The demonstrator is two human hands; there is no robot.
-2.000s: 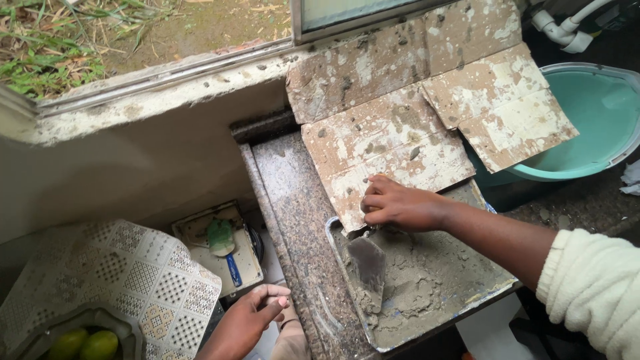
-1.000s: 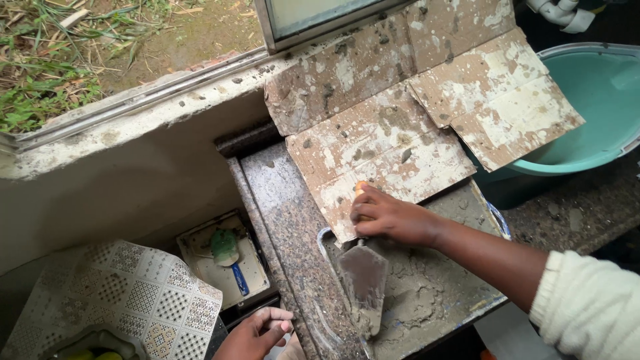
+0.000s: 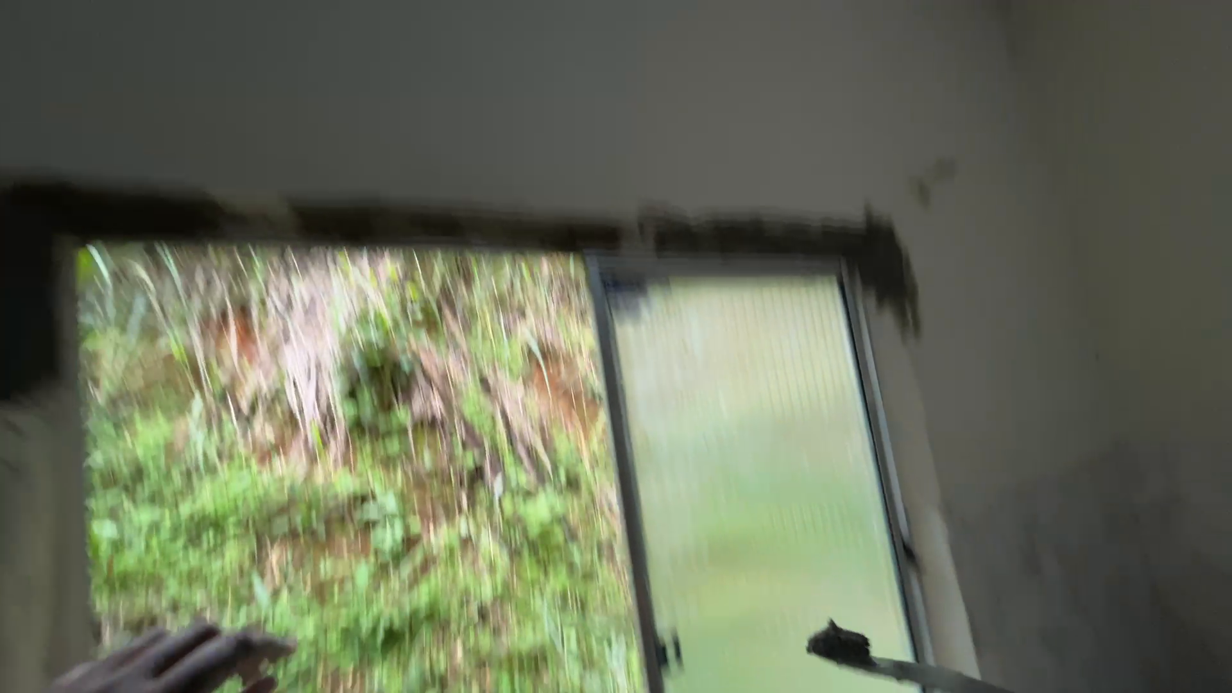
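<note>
My left hand (image 3: 178, 659) shows at the bottom left edge, blurred, its fingers apart and nothing seen in them, in front of the window opening. At the bottom right a trowel blade (image 3: 929, 674) rises into view with a lump of grey mortar (image 3: 839, 643) on its tip, in front of the ribbed glass pane (image 3: 760, 433). My right hand is outside the view. Dark, rough mortar (image 3: 751, 234) runs along the top of the window frame and bends down at its right corner.
The metal window frame (image 3: 621, 462) divides the open left side, with grass and a bank outside, from the glass pane. Around it stands a plain wall (image 3: 481, 106), darker at the far left. Another wall surface (image 3: 1136, 289) stands on the right.
The view has swung up from the mortar tray and cardboard to the window. The trowel, earlier over the tray, now appears raised with mortar on it. My left hand is now before the window opening.
</note>
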